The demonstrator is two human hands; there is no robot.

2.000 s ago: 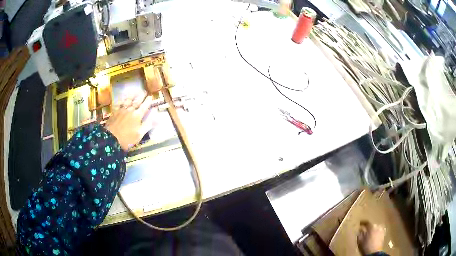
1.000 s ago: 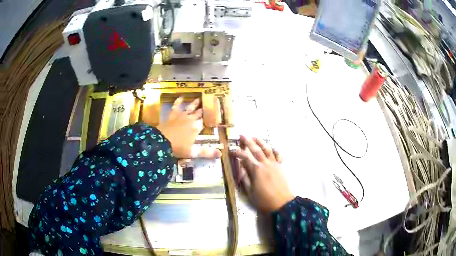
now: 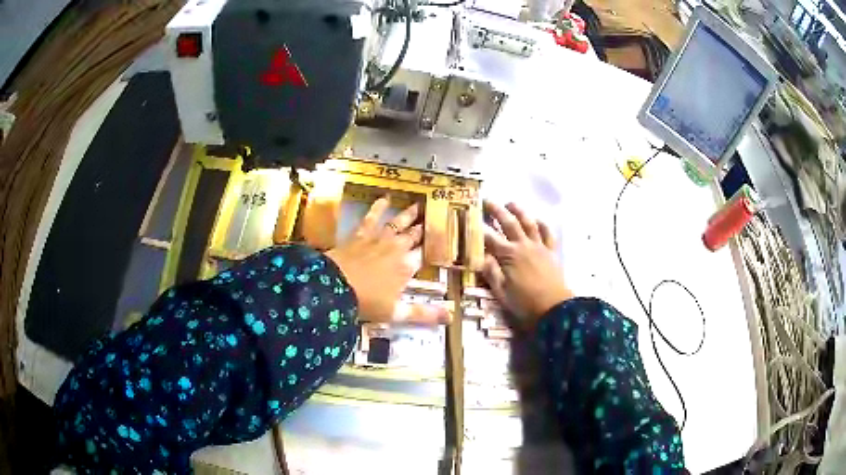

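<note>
The yellow-edged clamp template [image 3: 408,173] with handwritten numbers lies under the grey sewing machine head [image 3: 283,79]. My left hand [image 3: 380,264] lies spread in its open window, fingers apart, thumb reaching right to the strap. A brown handle strap [image 3: 455,371] runs from the right pair of tan-orange blocks [image 3: 442,232] toward me. Another strap part shows at the lower left, beside my left sleeve. My right hand [image 3: 524,264] rests at the right edge of the blocks, fingers apart. Whether a brown panel lies under my left hand is unclear.
A black mat [image 3: 102,213] lies left of the clamp, with brown strips [image 3: 46,121] beyond. At right are a control screen [image 3: 710,93], a red thread cone [image 3: 730,221], a thin dark cord [image 3: 653,320] and piled pale straps [image 3: 788,325].
My right hand came from the panel stack at lower right to the clamp, then moved up beside the blocks. My left hand stays in the window. The view has shifted.
</note>
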